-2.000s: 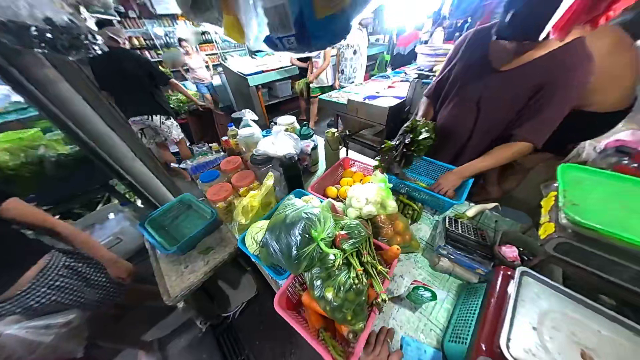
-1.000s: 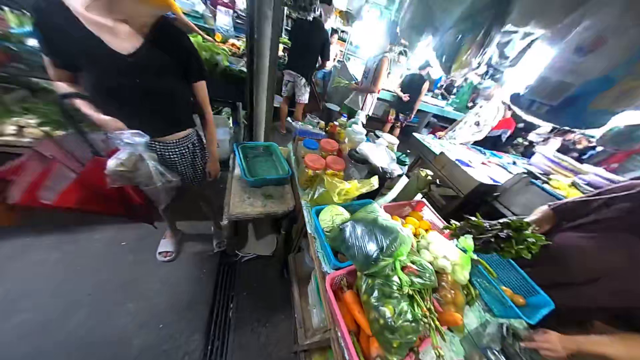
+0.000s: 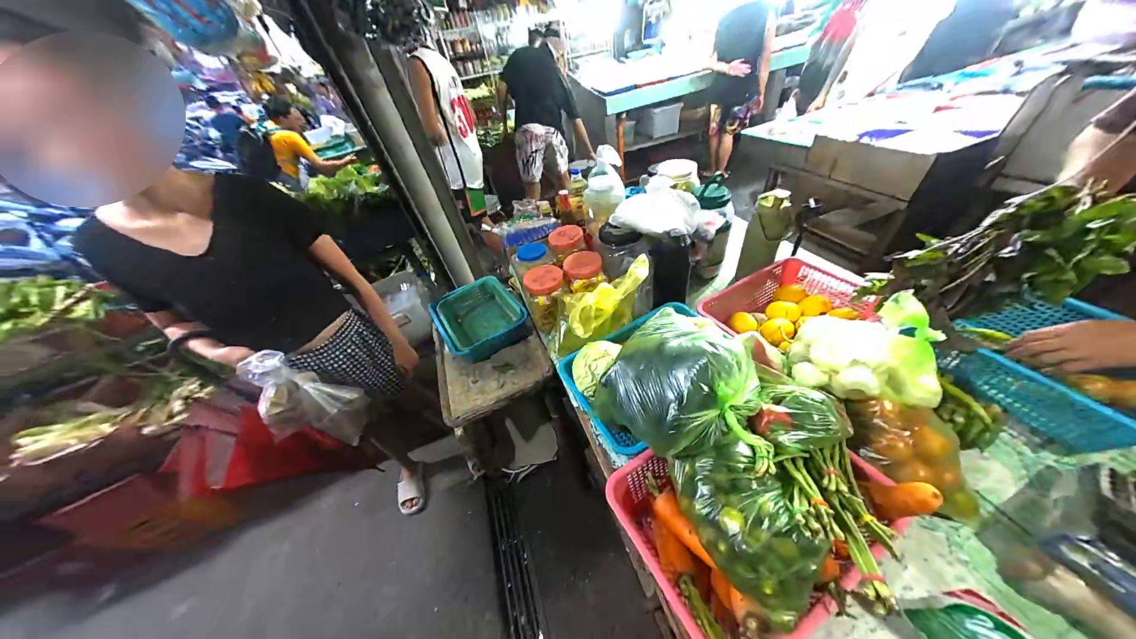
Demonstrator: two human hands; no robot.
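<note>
Neither of my hands can be made out; a blurred shape at the lower right cannot be identified. In front of me a pink plastic basket [image 3: 635, 497] holds carrots [image 3: 679, 524], a tied bag of green produce [image 3: 754, 524] and bundled green stalks [image 3: 856, 532]. Behind it, a dark, full plastic bag [image 3: 679, 382] and a cabbage [image 3: 596, 366] rest in a blue basket [image 3: 568, 377]. A bag of pale vegetables [image 3: 856, 359] lies by yellow-orange fruit [image 3: 781, 311] in a second pink basket [image 3: 821, 277]. Another person's hand [image 3: 1069, 346] is over a blue basket [image 3: 1021, 382] at right.
Red-lidded jars [image 3: 543, 293] and a yellow plastic bag [image 3: 603, 302] stand behind the produce. A teal basin [image 3: 481, 318] sits on a worn small table [image 3: 497, 377]. A person in a black top [image 3: 240, 257] stands at left, holding a clear plastic bag [image 3: 306, 399]. A metal post [image 3: 399, 142] rises behind.
The hand at the bottom edge two seconds ago is out of sight. The person in the black top appears nearer than one second ago, with the clear bag still in hand.
</note>
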